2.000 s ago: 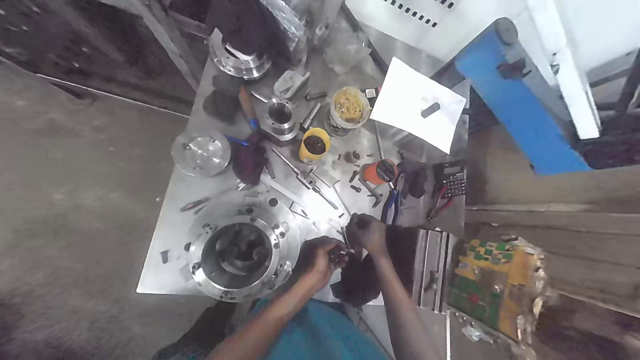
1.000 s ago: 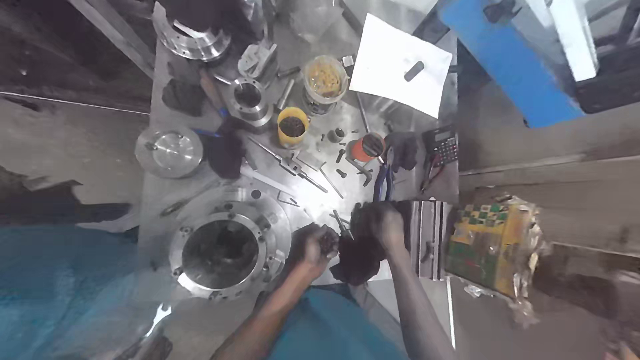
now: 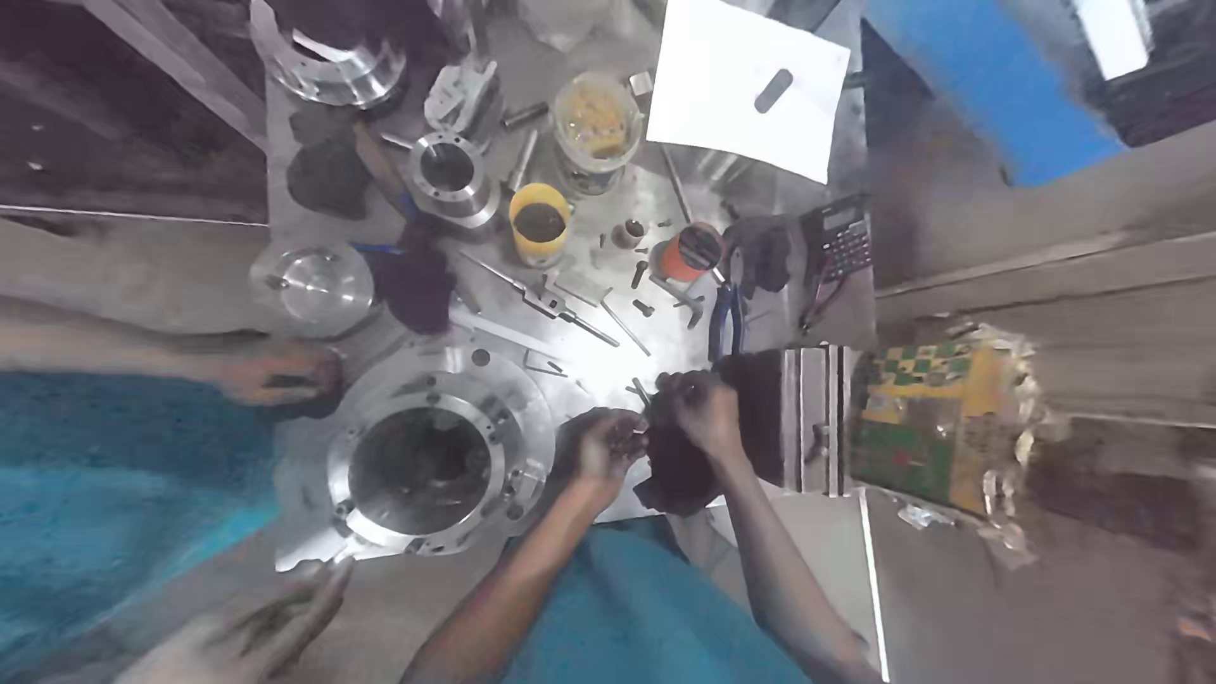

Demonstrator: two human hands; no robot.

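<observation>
My left hand (image 3: pixel 608 445) is curled at the front of the metal table, with small dark pieces between its fingers that are too blurred to name. Close on its right, my right hand (image 3: pixel 699 407) has bent fingers over a dark cloth (image 3: pixel 679 470); whether it grips the cloth cannot be told. Just above and between the hands lies a small pin or screw (image 3: pixel 640 390). A large flanged steel ring (image 3: pixel 418 475) stands left of my left hand. Beyond the hands lie a tap wrench (image 3: pixel 546 302), several loose bolts (image 3: pixel 643 308) and blue-handled pliers (image 3: pixel 727 321).
Another person's hand (image 3: pixel 275 373) is at the left table edge, and a further hand (image 3: pixel 313 608) is below the ring. Yellow cup (image 3: pixel 540 226), orange cup (image 3: pixel 692 253), clear tub (image 3: pixel 597 128), white paper (image 3: pixel 746 90), calculator (image 3: pixel 841 237) and turned steel parts (image 3: pixel 454 180) stand farther back.
Another person, in blue, has come farther in from the left, with an arm now reaching to the table beside the ring. My hands stay close together by the dark cloth.
</observation>
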